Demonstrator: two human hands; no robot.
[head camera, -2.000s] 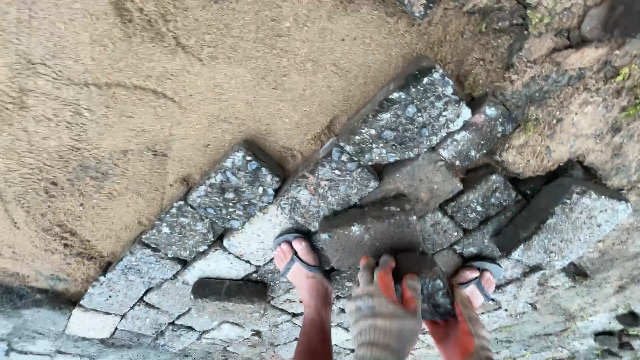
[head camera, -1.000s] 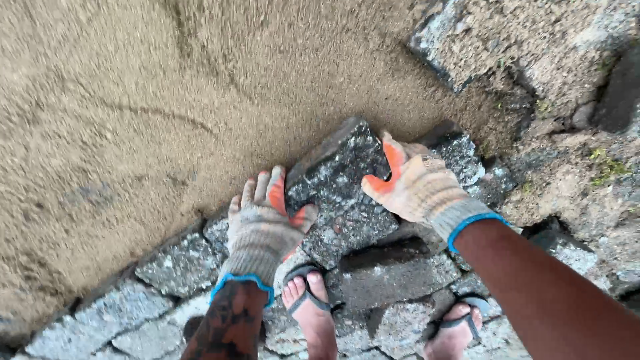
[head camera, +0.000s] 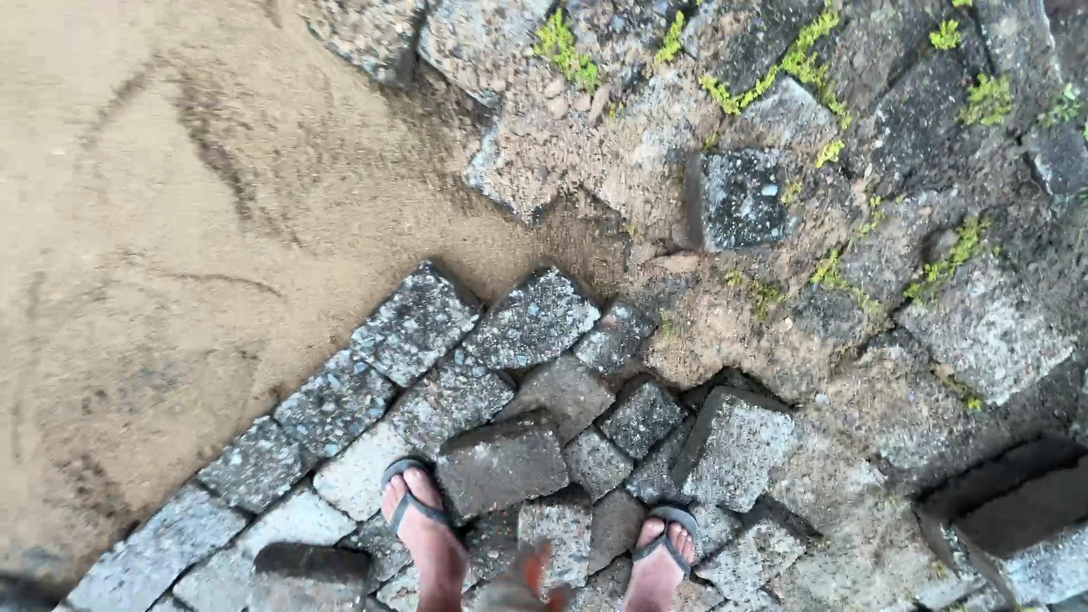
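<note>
The end of my gloved left hand (head camera: 523, 586), blurred, shows at the bottom edge between the feet, with orange on its fingers. A grey block (head camera: 554, 531) lies just above it; whether they touch is unclear. My right hand is out of view. Speckled stone paving blocks meet the sand (head camera: 127, 221) along a stepped edge, among them one block (head camera: 416, 323) and a neighbouring block (head camera: 531, 319) to its right. A loose dark block (head camera: 503, 463) rests on the paving between the sandalled feet. Another loose block (head camera: 735, 446) leans above the right foot.
The left foot (head camera: 421, 510) and right foot (head camera: 665, 544) stand on the paving. A small block (head camera: 744, 200) sits on rough, mossy ground. Dark blocks (head camera: 1020, 510) lie at the lower right, and one (head camera: 310, 578) rests at the lower left.
Both hands have left the block at the sand's edge; the right is out of view. A block now fills the edge notch where sand showed two seconds ago. The view has shifted.
</note>
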